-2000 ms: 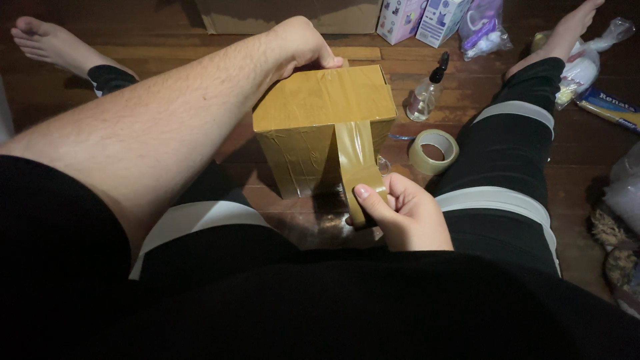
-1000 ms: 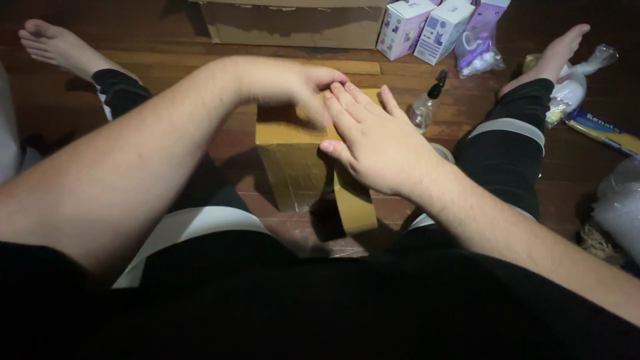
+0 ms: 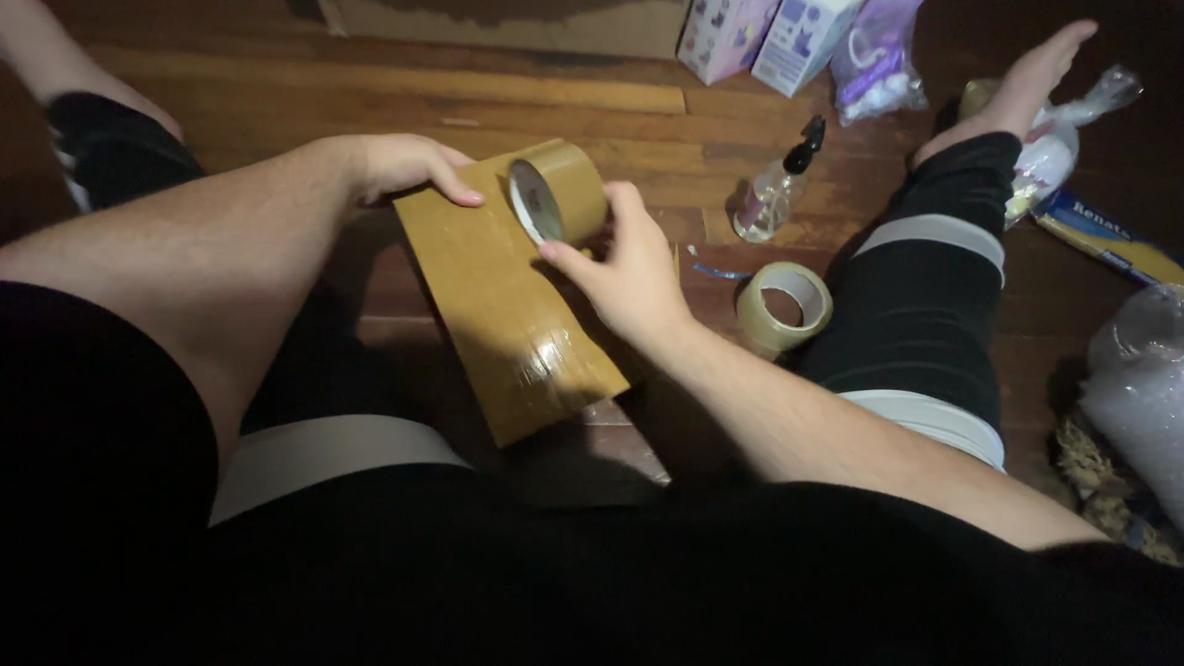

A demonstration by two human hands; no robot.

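Observation:
A box wrapped in brown packing tape point(image 3: 490, 296) stands tilted on the wooden floor between my legs, its long side toward me and shiny near the lower end. My left hand point(image 3: 407, 171) grips its far left edge, thumb on the taped face. In my right hand point(image 3: 629, 254) is a roll of brown packing tape point(image 3: 578, 190), held by thumb and fingers against the upper right part of the box. Whether a strip still joins roll and box, I cannot tell. To the right, a roll of clear tape point(image 3: 754, 310) lies on the floor.
A clear spray bottle with a black nozzle point(image 3: 768, 199) stands behind the clear tape, near a blue strip point(image 3: 720, 271). Small printed boxes point(image 3: 726, 37) and a bag of purple items point(image 3: 874, 69) are farther back, beside a large cardboard box point(image 3: 518, 28). Bubble wrap point(image 3: 1142, 388) lies at right.
The box has been turned, so a long taped side now faces up. Two seconds ago my right hand held a tape strip at its near side; now it holds the brown roll at the upper right.

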